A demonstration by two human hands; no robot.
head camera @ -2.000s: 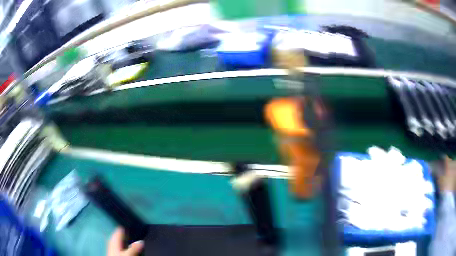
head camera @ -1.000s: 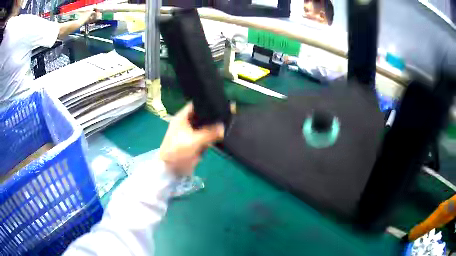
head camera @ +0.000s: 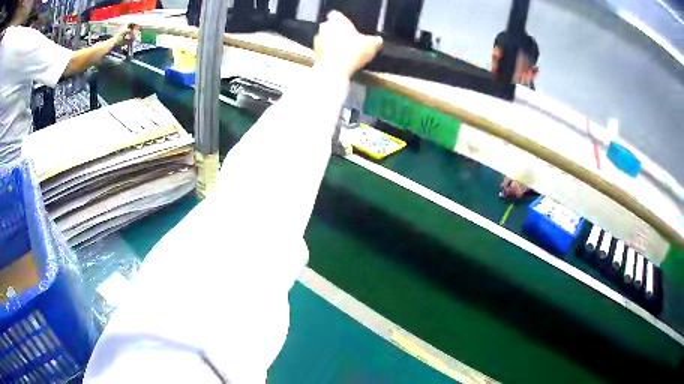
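My left hand [head camera: 343,43] is raised at the top centre, at the end of a long white sleeve, with its fingers on the edge of the black fixture. The black fixture [head camera: 450,69] is held high at the top of the view, above the beige rail. Its upright ends stand up and are cut off by the top edge. My right hand is not in view.
A pale separator stack [head camera: 112,172] and blue crate [head camera: 56,300] are at left, near a metal post [head camera: 208,90]. The green conveyor [head camera: 420,262] crosses diagonally. Beyond are a blue bin [head camera: 553,231], a black tray of white bars [head camera: 619,264] and other people.
The black fixture has gone from low over the teal mat up and forward to the top of the view, with my left hand on it. The view has also swung.
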